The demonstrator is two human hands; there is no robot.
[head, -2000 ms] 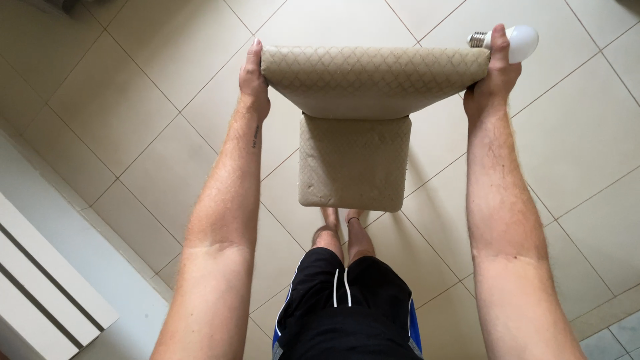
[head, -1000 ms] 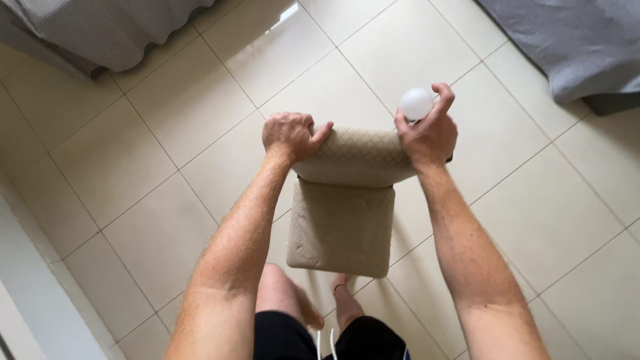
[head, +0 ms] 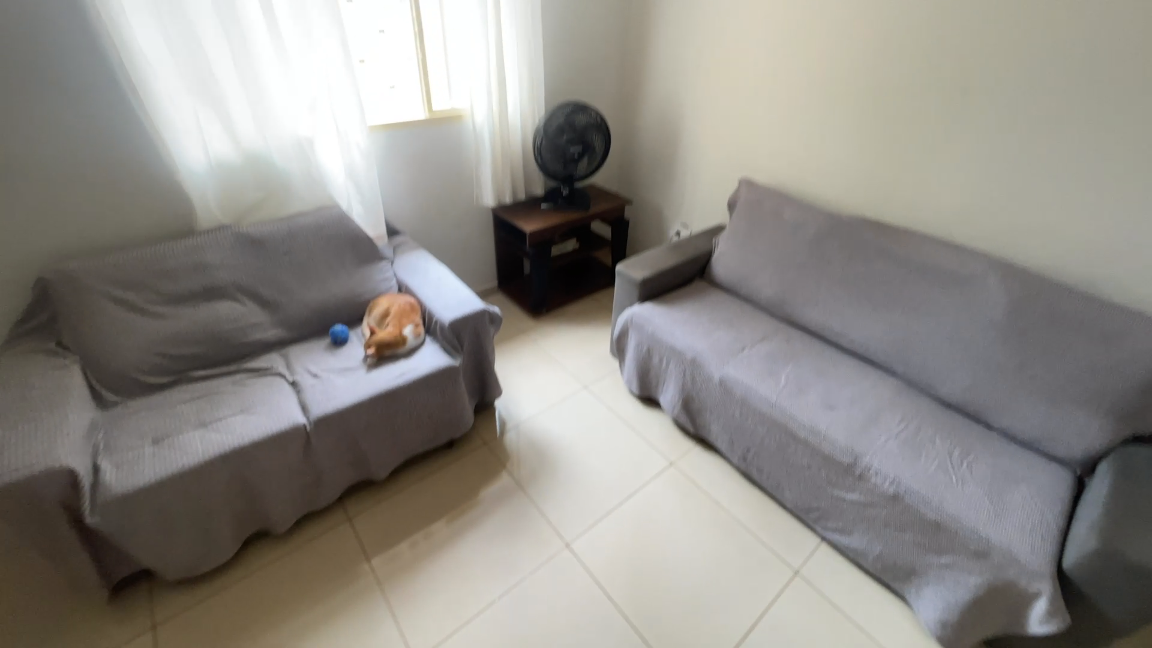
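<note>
Neither my left hand nor my right hand shows in the head view now, and the padded chair and the light bulb are out of the picture too. What the view holds is a room corner. A grey-covered sofa stands on the left, with an orange and white cat curled on its seat by the armrest. Beside the cat lies a small blue ball. Another grey-covered sofa runs along the right wall.
Between the sofas, a dark wooden side table stands in the corner with a black fan on top. White curtains hang at the window behind the left sofa. Light floor tiles run between the two sofas.
The view has swung up from the floor to the room. Both hands, the padded chair they were on and the light bulb in my right hand have left the picture.
</note>
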